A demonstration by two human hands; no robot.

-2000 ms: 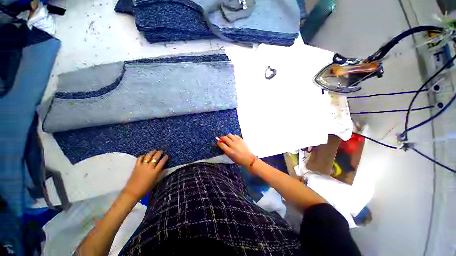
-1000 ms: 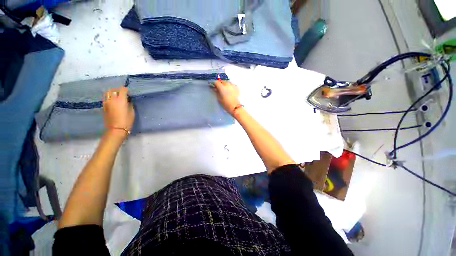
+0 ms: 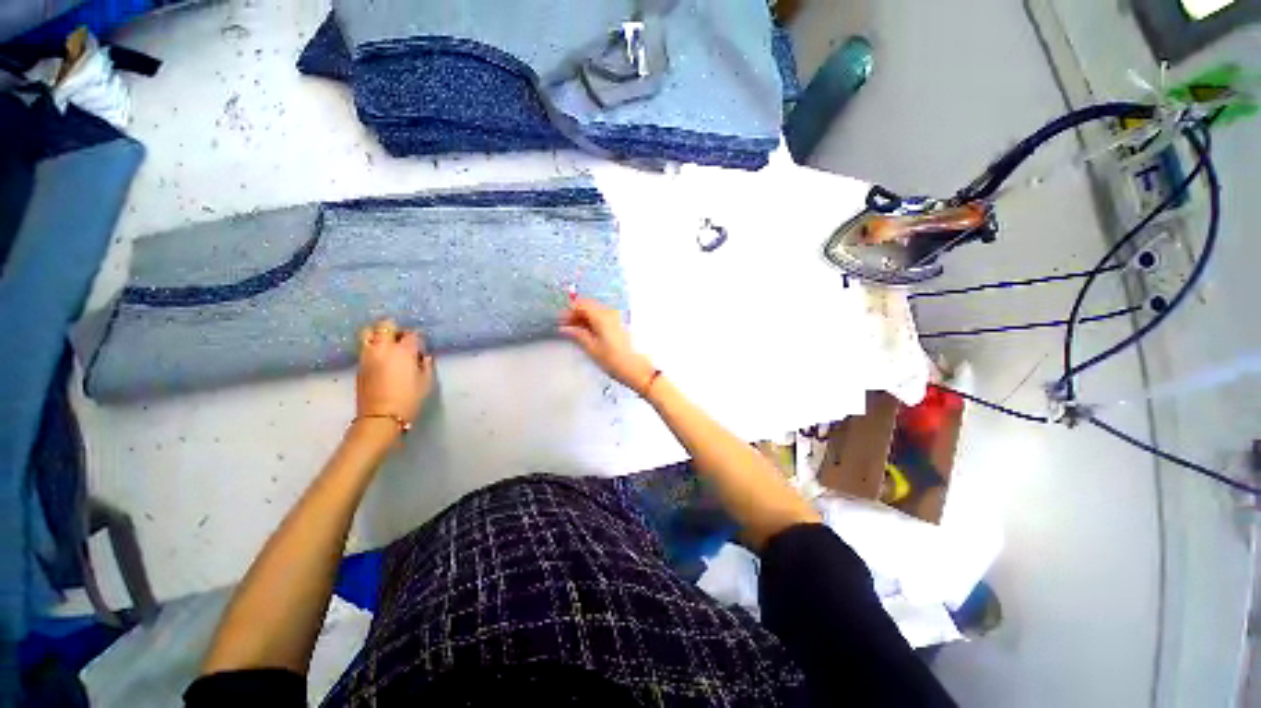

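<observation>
A folded panel (image 3: 456,270), pale grey-blue side up, lies lengthwise on the white table, with dark navy showing along its far edge and the curve at its left. My left hand (image 3: 396,376) is at the panel's near folded edge, fingers curled; whether they pinch the cloth is hidden. My right hand (image 3: 606,340) is at the same edge near the right end, with a tiny red stick (image 3: 573,296) at its fingertips.
A stack of cut panels (image 3: 581,111) with a grey strip on top lies at the far side. A steam iron (image 3: 913,235) and a small dark loop (image 3: 711,235) lie on white cover at right. Blue denim (image 3: 69,318) hangs at left; an open cardboard box (image 3: 860,450) is below right.
The navy near half was folded away over the panel. Since then both hands have moved from its far edge back to the near fold, and the panel lies flatter.
</observation>
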